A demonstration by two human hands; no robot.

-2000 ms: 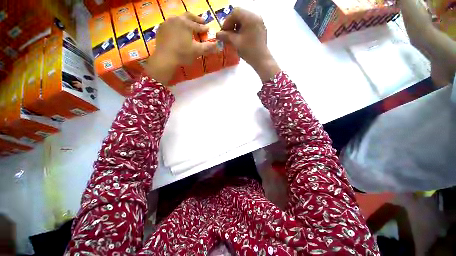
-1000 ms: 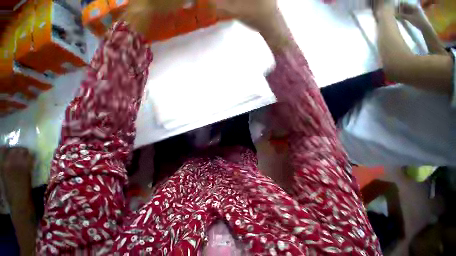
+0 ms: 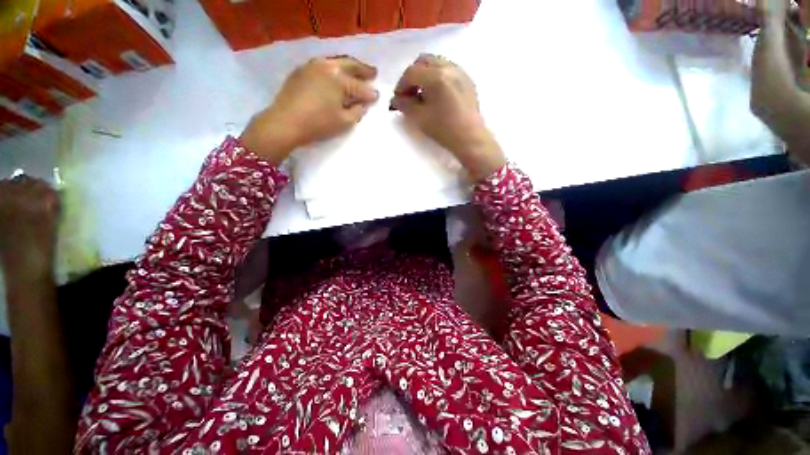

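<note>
My left hand (image 3: 324,96) is above the white sheet, thumb and fingers pinched together; I cannot tell if something tiny is between them. My right hand (image 3: 442,105) is a short gap to its right, its fingertips closed on a tiny dark piece (image 3: 397,102). Beneath and in front of both hands, flat white sheets (image 3: 373,173) lie near the table's front edge. A tight row of orange cartons (image 3: 337,18) stands beyond my hands, cut off by the top edge of the picture.
More orange cartons (image 3: 98,35) are stacked at the upper left, and a dark-sided carton group (image 3: 693,16) is at the upper right. A yellowish tape band (image 3: 78,195) lies at left. Another person's hand (image 3: 31,222) is at the left edge; another's arm (image 3: 782,89) is at right.
Both hands have come back from the carton row to above the white sheets. The view has dipped, so the carton tops have left the picture. The neighbour's hand shows at the left.
</note>
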